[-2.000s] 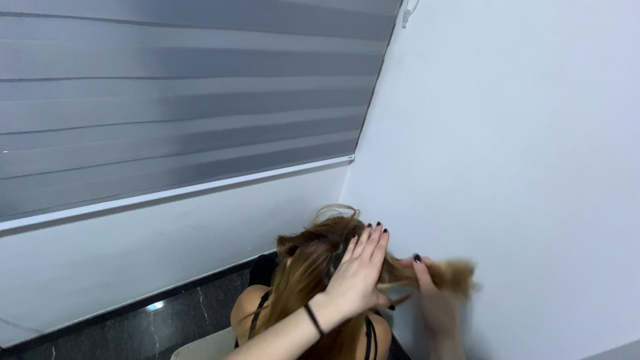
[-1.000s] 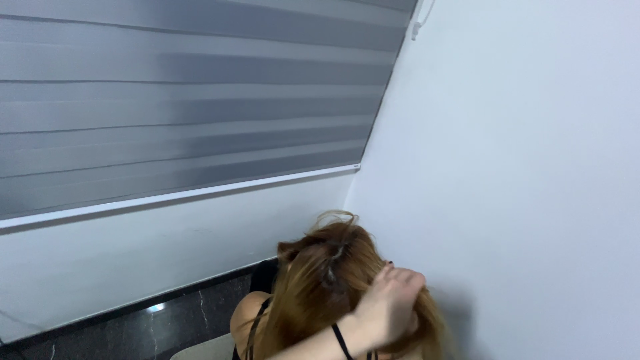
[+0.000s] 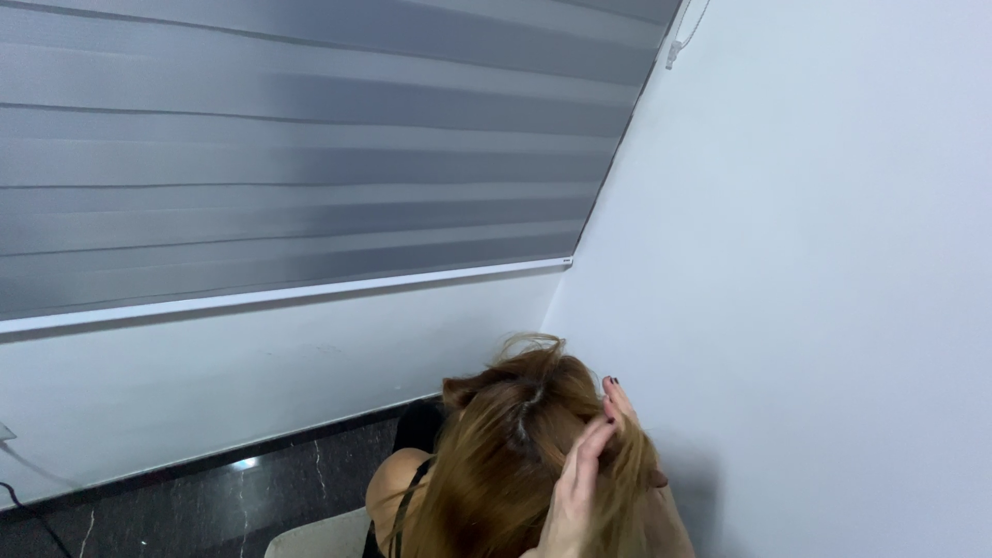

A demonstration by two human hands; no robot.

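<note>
A seated person's long reddish-brown hair (image 3: 496, 465) hangs loose, seen from above, with a light parting line at the crown. My left hand (image 3: 577, 477) lies edge-on against the right side of the hair, its dark-nailed fingers pointing up. Just beyond it, the fingers of my right hand (image 3: 618, 403) show at the outer edge of the head, their tips close to the left hand's. Strands fall over my right hand and hide much of it, while its forearm comes up from the bottom edge. Whether either hand grips hair is not clear.
A grey striped window blind (image 3: 349, 163) covers the upper left, and its cord connector (image 3: 673, 54) hangs near the white wall (image 3: 814, 271). Below are a dark marble-look floor (image 3: 194, 504), a pale seat edge (image 3: 322, 539) and a black cable (image 3: 35, 515).
Two seconds ago my left hand lay on top of the head and my right held a lock out to the right. Now both hands are together at the head's right side.
</note>
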